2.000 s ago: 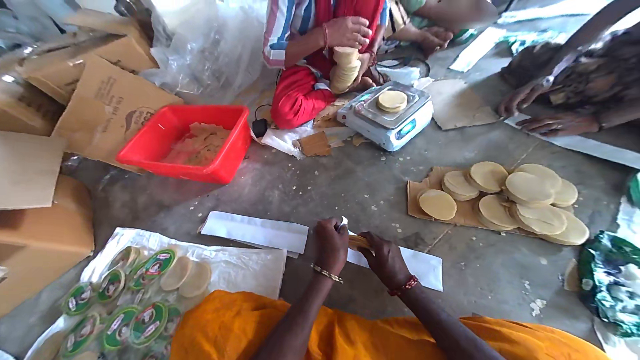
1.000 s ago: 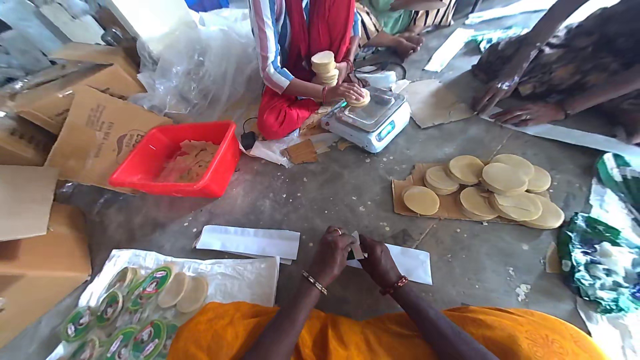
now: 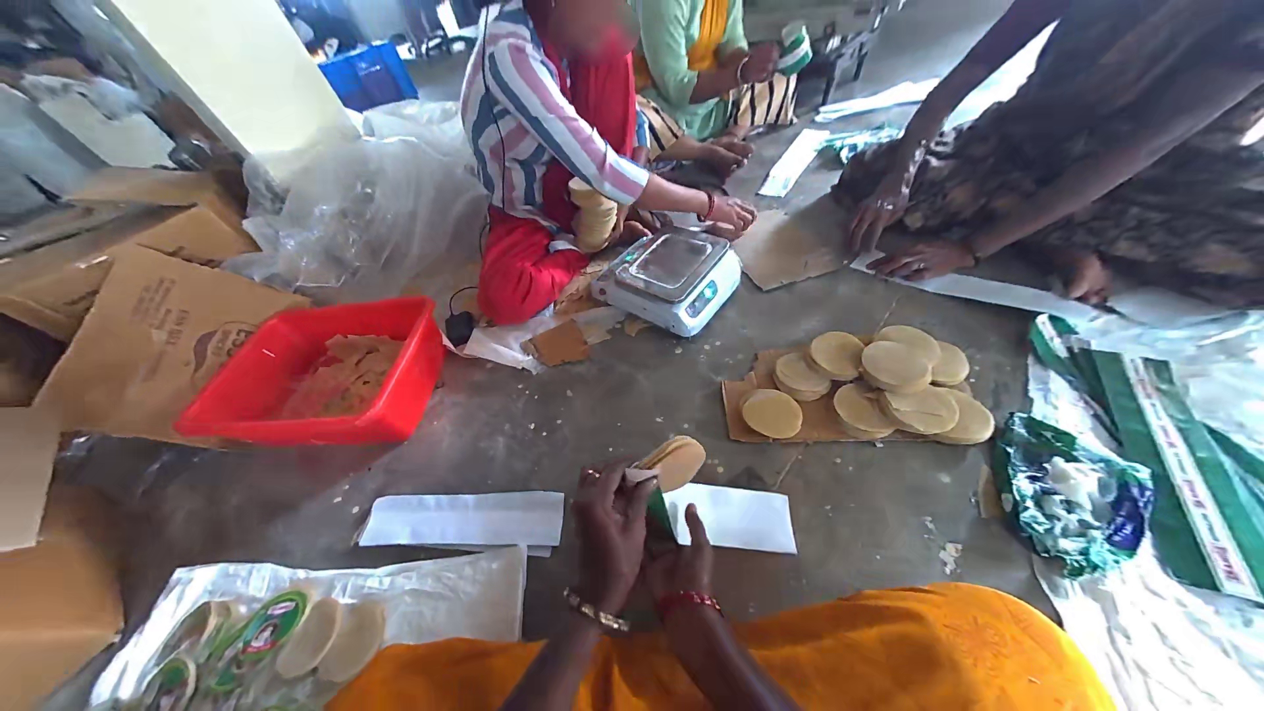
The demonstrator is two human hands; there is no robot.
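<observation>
Just above my lap, my left hand grips a small white-and-green strip of paper or film. Right against it, my right hand has its fingers partly hidden; whether they grip the strip is unclear. A small stack of thin pale discs stands out just beyond my fingers, at the strip's upper end. White paper strips lie on the floor on both sides, one at left and one at right. Stacks of similar discs rest on a cardboard sheet farther right.
A red plastic tub stands at left, near cardboard boxes. A digital scale sits ahead, beside a seated person. Another person's hands press a strip at right. Packed discs lie on a plastic sheet. Green wrappers lie at right.
The seated person's hand has moved off the scale, and the disc on its pan is gone. The disc stack at my hands now shows above my fingers, and my right hand has turned upward.
</observation>
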